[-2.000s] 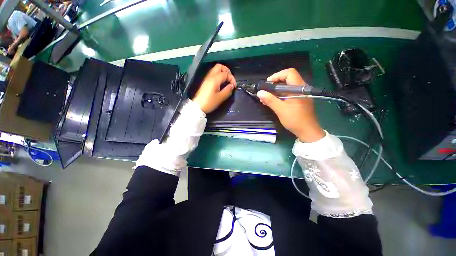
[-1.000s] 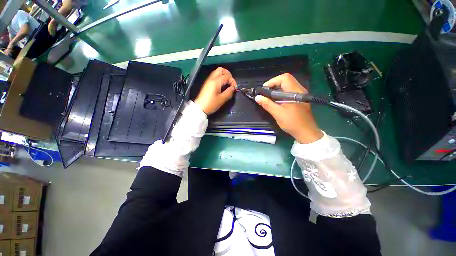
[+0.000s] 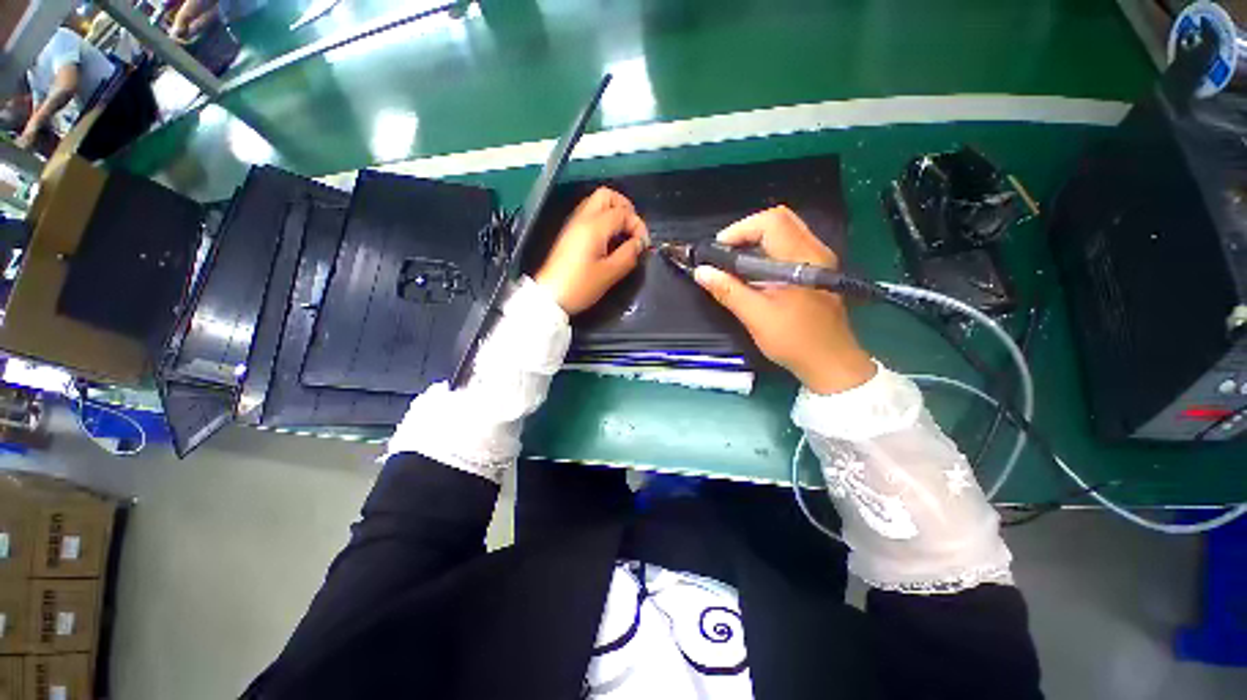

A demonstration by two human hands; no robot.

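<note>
My right hand (image 3: 786, 294) holds the soldering iron (image 3: 766, 267) by its dark handle, tip pointing left. My left hand (image 3: 591, 256) is at the iron tip, thumb and fingertips pinched together on something too small to make out, likely a lead wire. Both hands are over the work stack (image 3: 684, 321) of black panels with a pale lower edge. A black panel (image 3: 558, 162) stands tilted, seen nearly edge-on, against the left side of my left hand and forearm.
A side pile (image 3: 397, 321) of overlapping black panels lies at left, beside a carton (image 3: 30, 308). The iron stand (image 3: 957, 226) is right of the work. The soldering station (image 3: 1156, 274) is at far right, with a looping cable (image 3: 1015, 362). A person (image 3: 62, 75) is at upper left.
The hands stay at nearly the same place on the stack. The iron's handle has shifted slightly left and down. The view has shifted a little.
</note>
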